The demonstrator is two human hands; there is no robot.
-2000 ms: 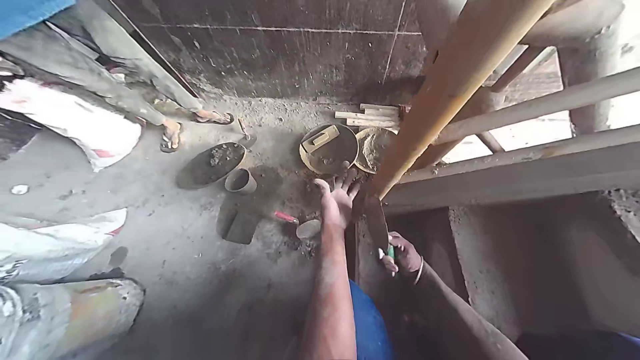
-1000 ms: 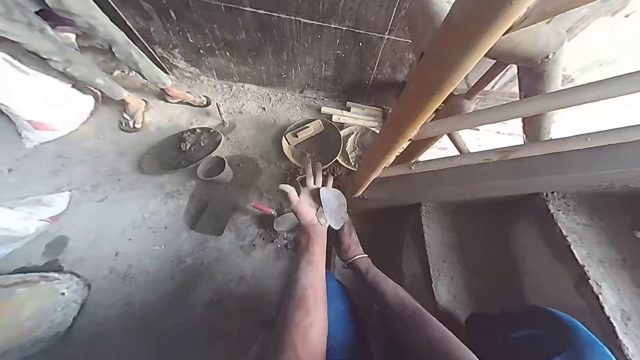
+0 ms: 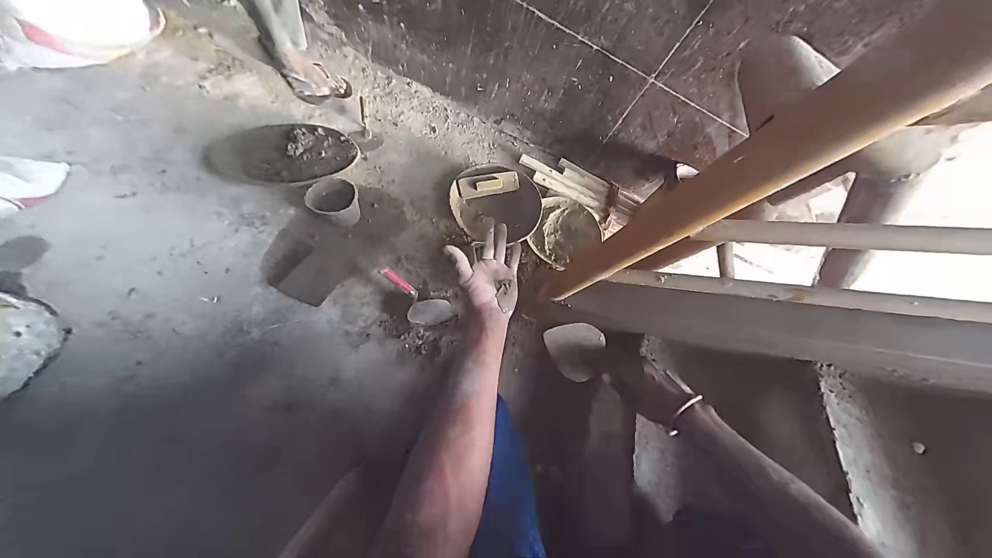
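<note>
My left hand (image 3: 490, 280) is held palm up with its fingers apart, a dab of grey mortar on the palm. Lower right, in shadow, my right hand (image 3: 632, 380) is closed on a trowel, whose broad rounded blade (image 3: 575, 350) points left. Left of my left hand, a second trowel with a red handle (image 3: 399, 282) lies on the floor. Beyond my fingertips stands a round pan (image 3: 496, 221) with a plastering float (image 3: 488, 184) lying across it. Beside it is a bowl of mortar (image 3: 564, 232).
A wide pan of mortar (image 3: 283, 155) and a bucket (image 3: 333, 201) stand at left. Wood strips (image 3: 566, 184) lie by the tiled wall. A slanting wooden handrail (image 3: 744, 167) and concrete steps (image 3: 852, 457) are at right. Another person's foot (image 3: 310, 76) is at upper left.
The trowel in my right hand was over my left hand one second ago; it has moved right, away from it. My left hand stays raised with its fingers spread.
</note>
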